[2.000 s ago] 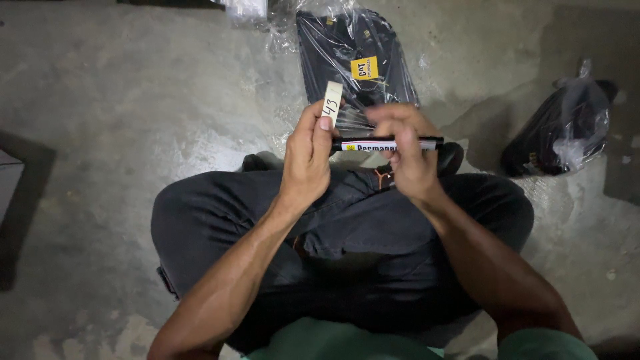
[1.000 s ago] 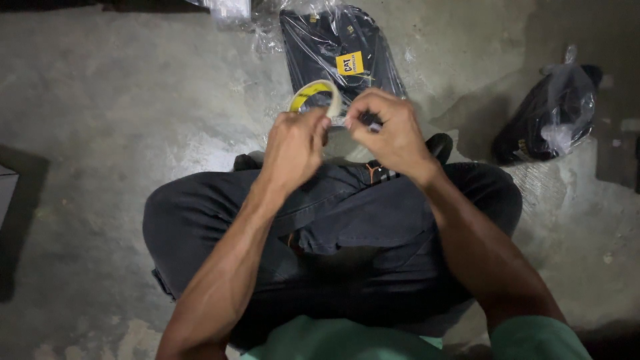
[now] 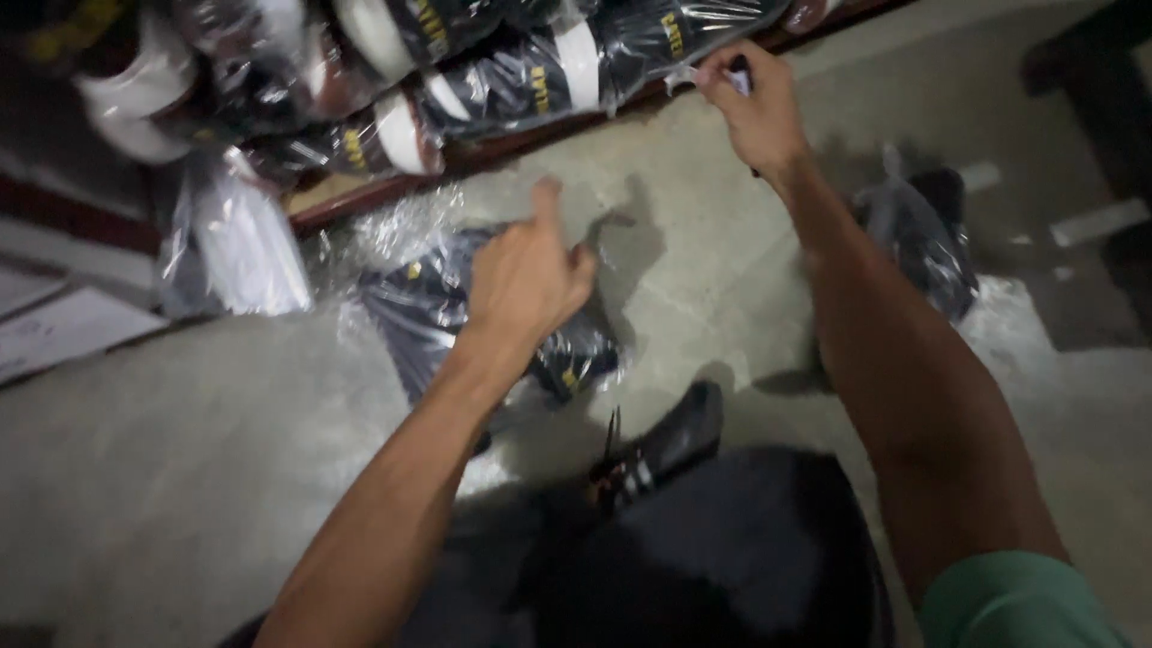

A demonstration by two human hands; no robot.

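My right hand (image 3: 751, 103) holds a dark marker pen (image 3: 740, 76) and pinches the plastic film at the end of a wrapped dark roll (image 3: 675, 40) with yellow lettering, on the shelf at the top. Over a plastic-wrapped dark textile bundle (image 3: 405, 315) on the floor hovers my left hand (image 3: 526, 270), its index finger extended and nothing seen in it. Whether it touches the bundle I cannot tell. The tape roll is out of view.
Several more wrapped dark and white rolls (image 3: 504, 90) lie along a reddish-brown shelf edge (image 3: 378, 193). A clear bag with white contents (image 3: 247, 238) stands at the left, beside white boxes (image 3: 72, 328). Another wrapped dark bundle (image 3: 922, 243) lies on the floor at the right. My shoe (image 3: 670, 441) is below.
My hands have come apart; the right one has reached up to the shelf, the left is over the floor bundle. The tape roll seen in my hands earlier is gone from view. The view has shifted strongly.
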